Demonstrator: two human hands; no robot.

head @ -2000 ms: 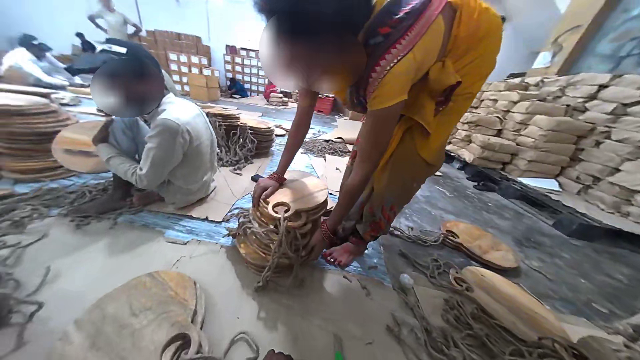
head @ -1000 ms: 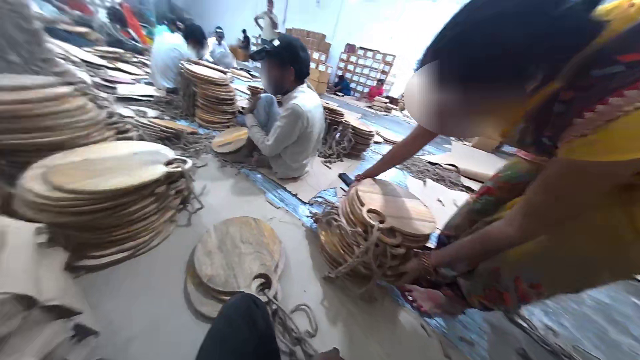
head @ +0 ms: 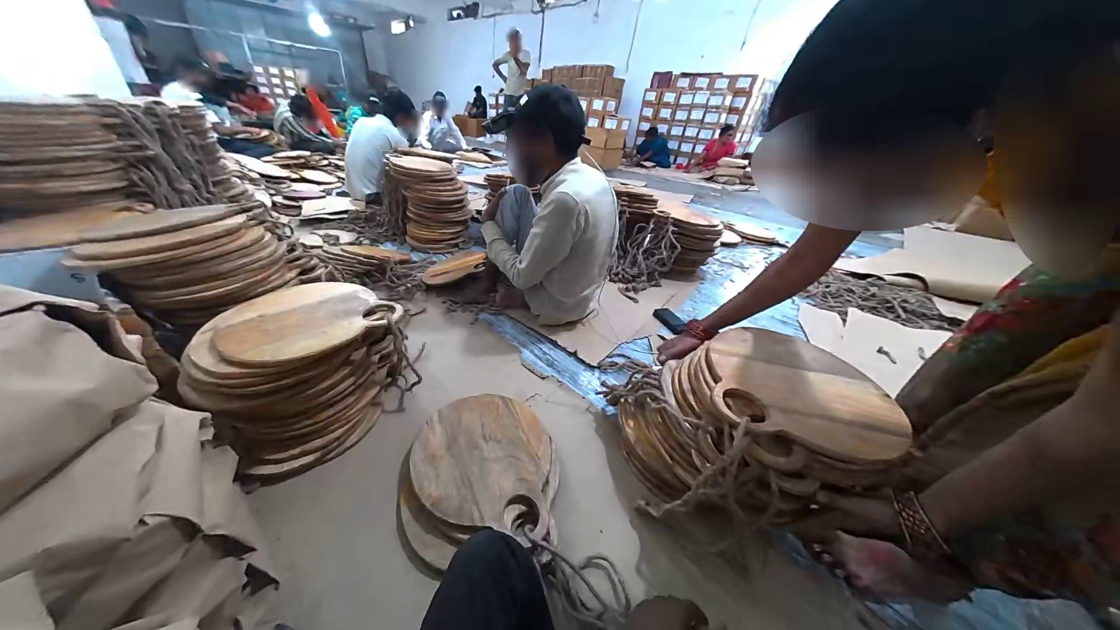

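Neither my left hand nor my right hand can be made out. My dark-clad knee (head: pixel 490 582) shows at the bottom edge, with a small brown rounded shape to its right, too cut off to identify. Just beyond the knee lie a few round wooden boards (head: pixel 481 459), each top one with a ring-shaped handle and rope (head: pixel 586 582) tied through it. To the right, a co-worker bends over a tilted stack of similar boards (head: pixel 805 394), one hand at its far left side and the other low at its near right. A taller stack (head: pixel 289 328) stands to the left.
Crumpled brown paper (head: pixel 114 455) fills the lower left. Behind are more board stacks (head: pixel 429 206), a seated co-worker (head: pixel 560 227) holding a board, and a dark phone-like object (head: pixel 669 320) on the floor. Cartons (head: pixel 700 109) and other people are at the back.
The view has swung left, bringing the left-hand stacks and brown paper into sight. The co-worker on the right still has both hands at the tilted stack.
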